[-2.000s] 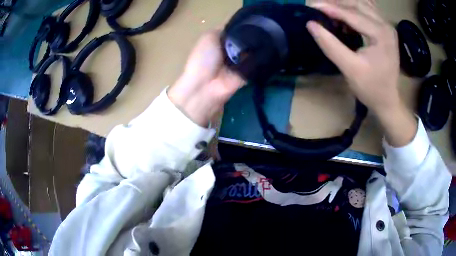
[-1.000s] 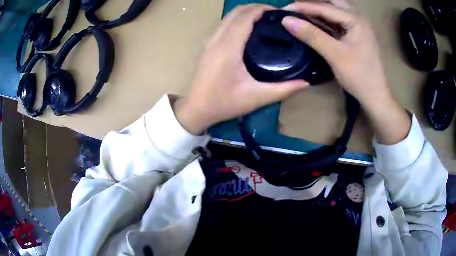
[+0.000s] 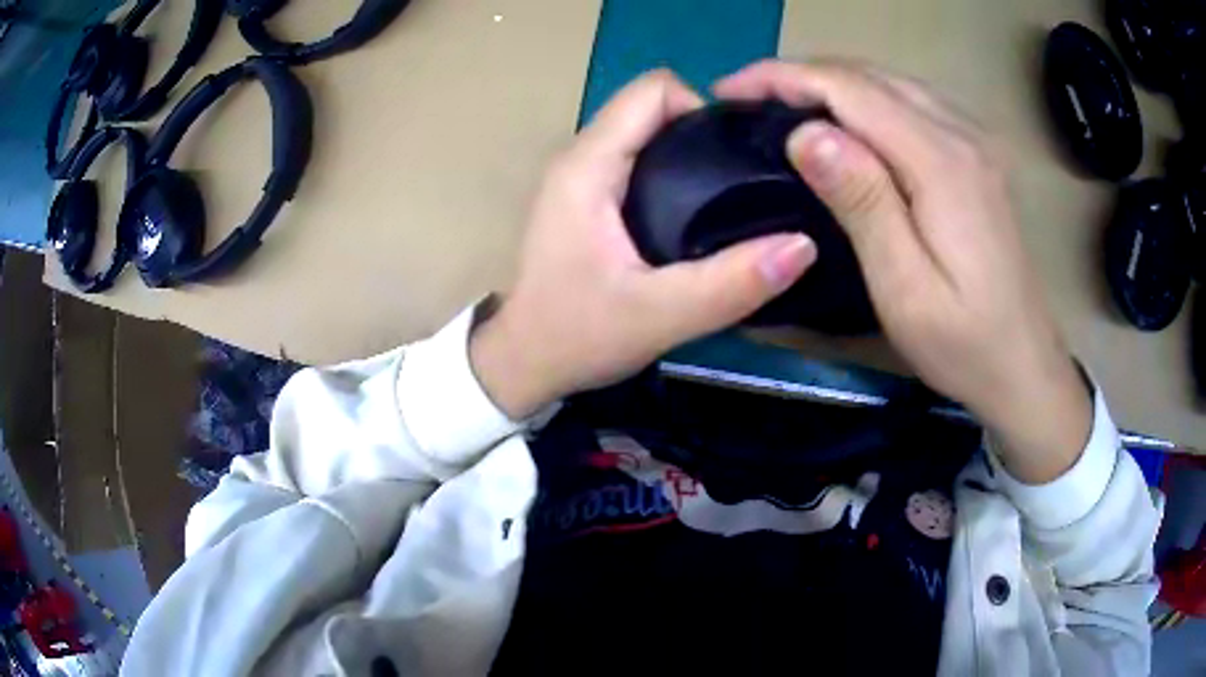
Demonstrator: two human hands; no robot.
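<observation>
A black ear cup of a headphones assembly (image 3: 721, 185) is held between my two hands, above the bench in front of me. My left hand (image 3: 602, 265) grips its left side, with the thumb across the lower face. My right hand (image 3: 926, 238) grips its right side, with the thumb on the upper face. The soft rounded rim and a darker hollow show between the thumbs. The headband is mostly hidden behind my hands and against the dark shirt. The cup's far side is covered by my fingers.
Several black headphones (image 3: 294, 146) lie on the tan cardboard sheet (image 3: 423, 199) at left. Several loose glossy ear cup parts (image 3: 1092, 103) lie at right. A green-blue mat strip (image 3: 681, 46) shows between the sheets. A brown carton (image 3: 93, 410) with dark bagged lumps stands below left.
The held cup has turned from its glossy face to its soft rim side and moved slightly down. The headband has swung lower, towards my body. Both hands keep their hold.
</observation>
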